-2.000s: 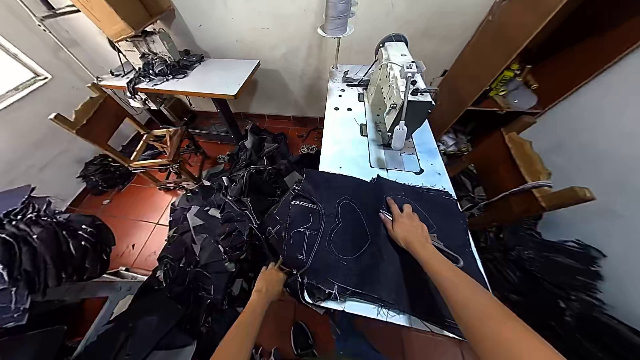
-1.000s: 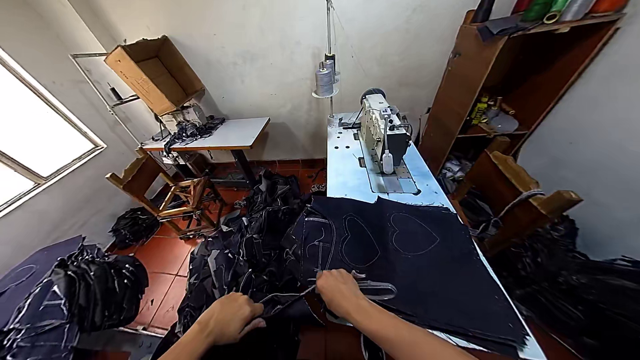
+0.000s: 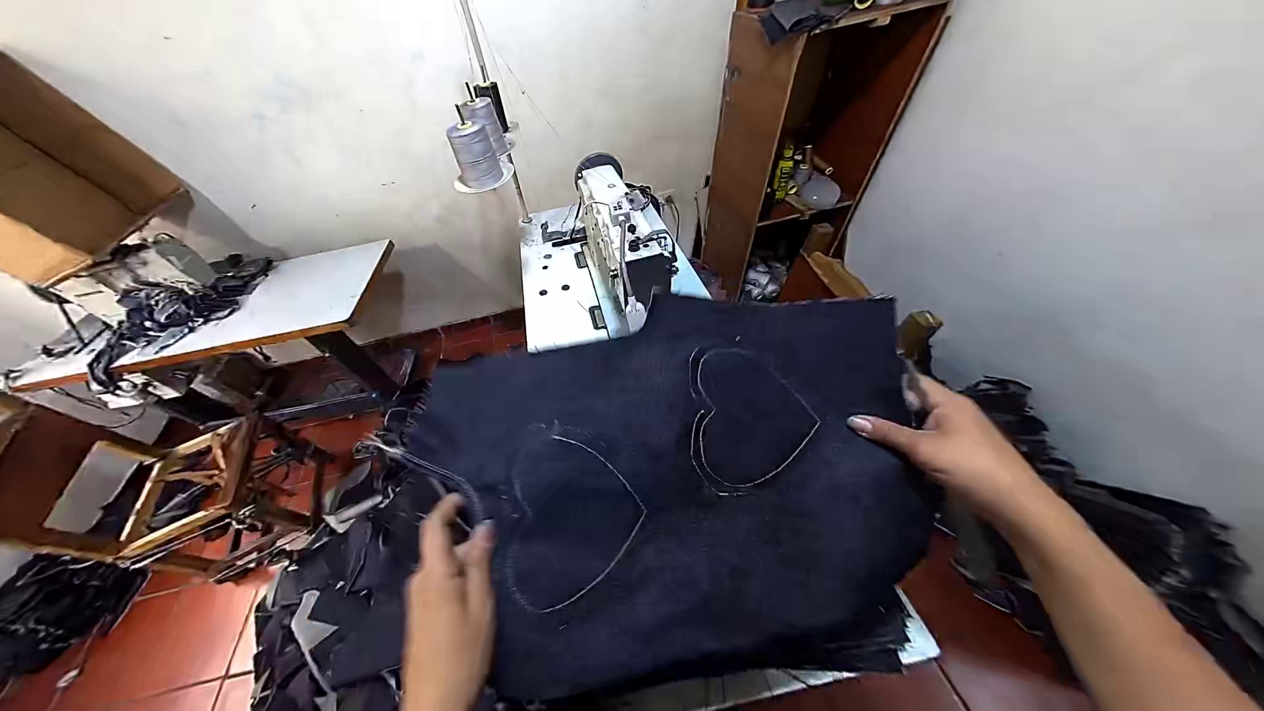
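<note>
A dark denim panel [image 3: 671, 573] with two stitched heart outlines is spread over the front of the white sewing table [image 3: 553, 306]. My right hand [image 3: 958, 444] grips its right edge, thumb on top and fingers beneath. At the panel's left edge, my left hand [image 3: 449, 583] has its fingers curled by a loose grey strip [image 3: 425, 464]; whether it pinches the strip or the cloth cannot be told. More dark cloth pieces show under the panel's lower right edge. Beyond the panel stands an industrial sewing machine [image 3: 617, 227], its needle area partly hidden by the cloth.
Thread cones [image 3: 476, 153] stand left of the machine. A heap of dark scraps [image 3: 336, 602] lies at the left, more cloth [image 3: 1145, 533] at the right. A wooden chair [image 3: 227, 484], a second table [image 3: 326, 286], a cardboard box [image 3: 79, 178] and a wooden cabinet [image 3: 760, 128] stand around.
The patterned piece at the left of the hearts no longer shows. My right hand has moved from the cloth's near left part to the panel's right edge. The hearts now lie turned sideways.
</note>
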